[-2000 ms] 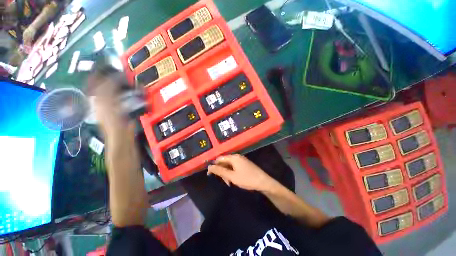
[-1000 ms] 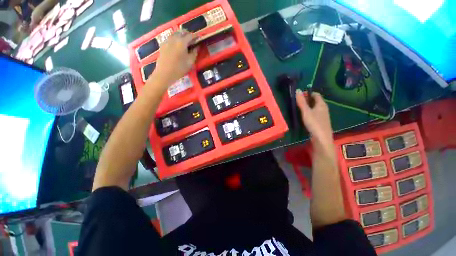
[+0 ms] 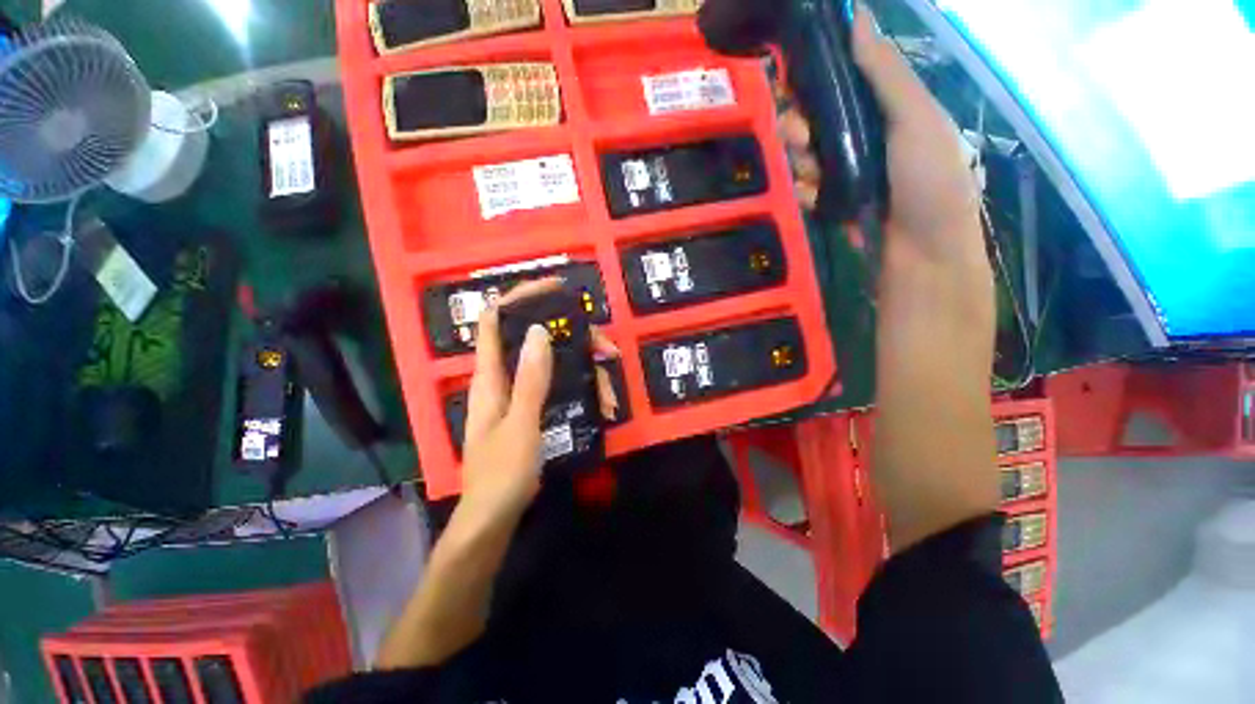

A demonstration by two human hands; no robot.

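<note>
My left hand holds a black-backed mobile phone over the lower left slots of the red phone tray. My right hand grips the black barcode scanner above the tray's right edge. Three phones lie back up in the right column. One back-up phone lies in the left column, partly hidden by my left hand. The bottom left slot is mostly covered. One slot in each column shows only a white tray barcode label. Gold-front phones lie in the upper slots.
Left of the tray are a black phone with a white label, a smaller black device, a dark slim handheld device and a white fan. More red trays stand lower left and right. A bright monitor is at right.
My left hand has come from the upper slots to the lower left with a phone now held back up. My right hand has picked up the scanner and raised it. The view has shifted.
</note>
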